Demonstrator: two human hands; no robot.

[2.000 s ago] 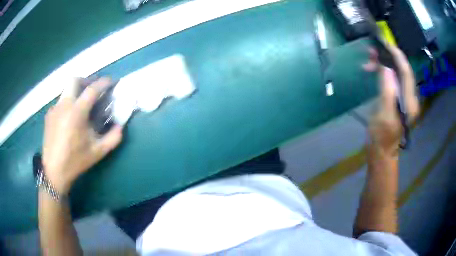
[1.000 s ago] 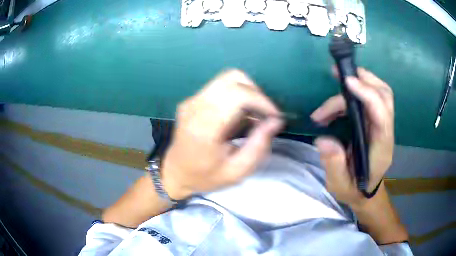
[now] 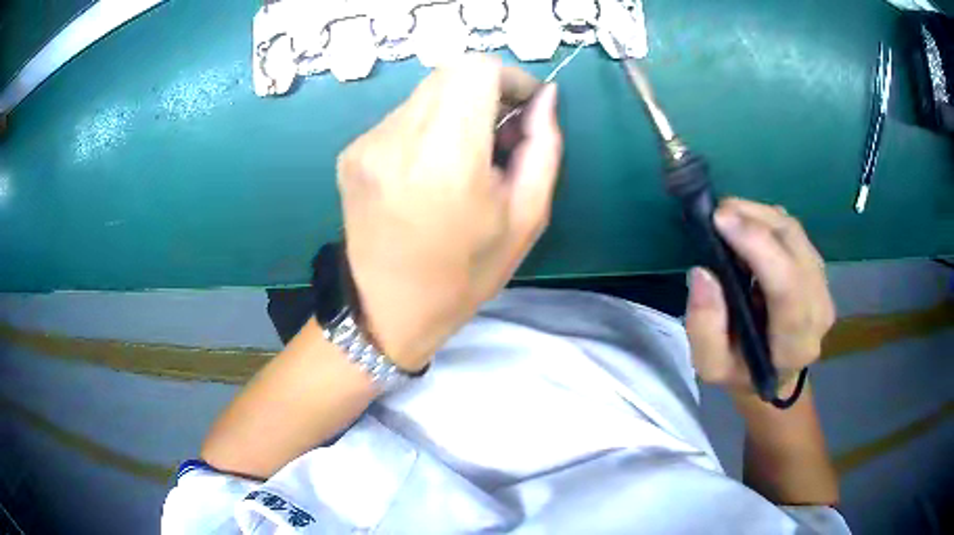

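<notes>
The pale carrier plate (image 3: 439,40) lies at the top centre on the green mat, scalloped edge towards me, with several ring-shaped stations in a row. My right hand (image 3: 769,298) holds the black-handled soldering iron (image 3: 722,240); its barrel points up and left, the tip at the plate's right end station. My left hand (image 3: 450,199) pinches a thin silvery solder wire (image 3: 566,63) between thumb and fingers. The wire's end reaches the same right end station, close to the iron tip. Whether wire and tip touch cannot be told.
Tweezers (image 3: 875,136) lie on the green mat (image 3: 262,199) at the right. A black block (image 3: 931,68) stands at the upper right edge. A white rail (image 3: 94,50) curves at the upper left. Grey floor with yellow-brown lines (image 3: 136,353) shows below the bench edge.
My left hand has moved up, bringing the solder wire to the plate. The plate, iron and tweezers appear further left in view. Two seconds ago my left hand was at the plate's left end.
</notes>
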